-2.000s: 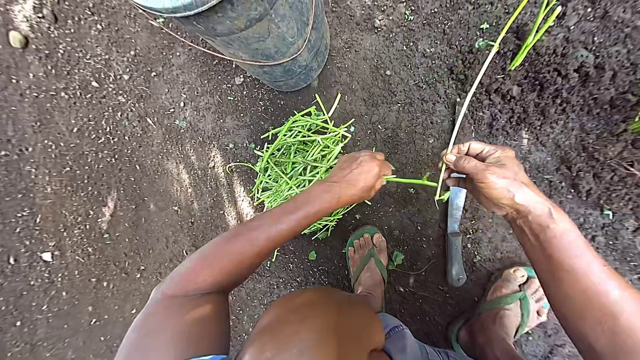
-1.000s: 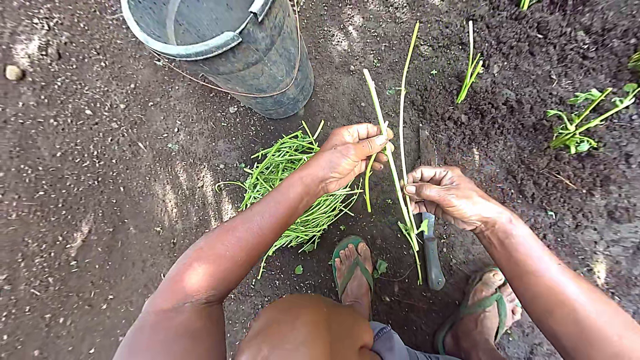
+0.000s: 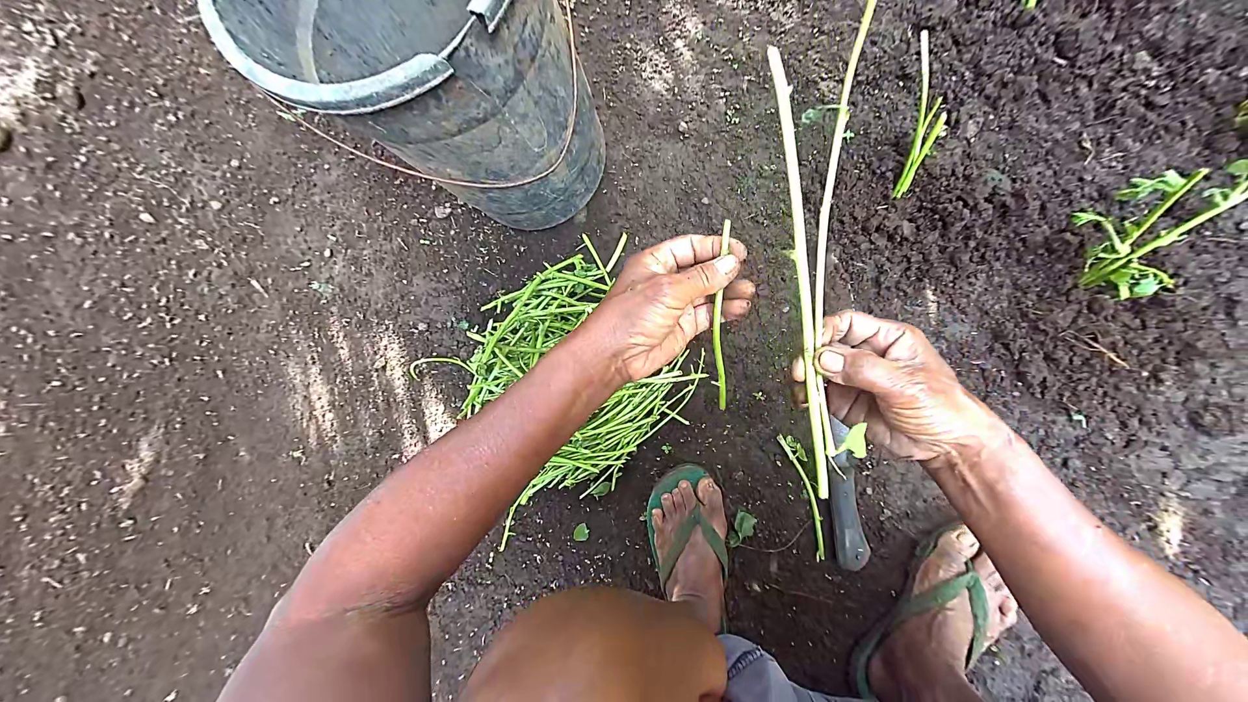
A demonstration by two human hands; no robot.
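My left hand [image 3: 673, 302] pinches a short green stem [image 3: 720, 351] between thumb and fingers, above a pile of cut green stems [image 3: 614, 429] on the soil. To its right, my right hand [image 3: 877, 385] grips two long pale stems [image 3: 798, 195] that stand up past the fingers and spread apart at the top. Partly hidden below that hand, a knife with a dark handle [image 3: 848, 522] lies on the ground. Beside the handle is a short green stem piece [image 3: 807, 497] with a small leaf at its upper end.
A dark bucket [image 3: 487, 127] with a wire handle stands at the upper left, beyond the pile. Leafy green cuttings [image 3: 1136, 244] and a few stems [image 3: 919, 146] stand in the darker soil at right. My sandalled feet [image 3: 692, 536] are close below the hands.
The short stem in my left hand now hangs apart from the long stems in my right hand; a second ago the left hand held a longer stem close against them. The view has shifted.
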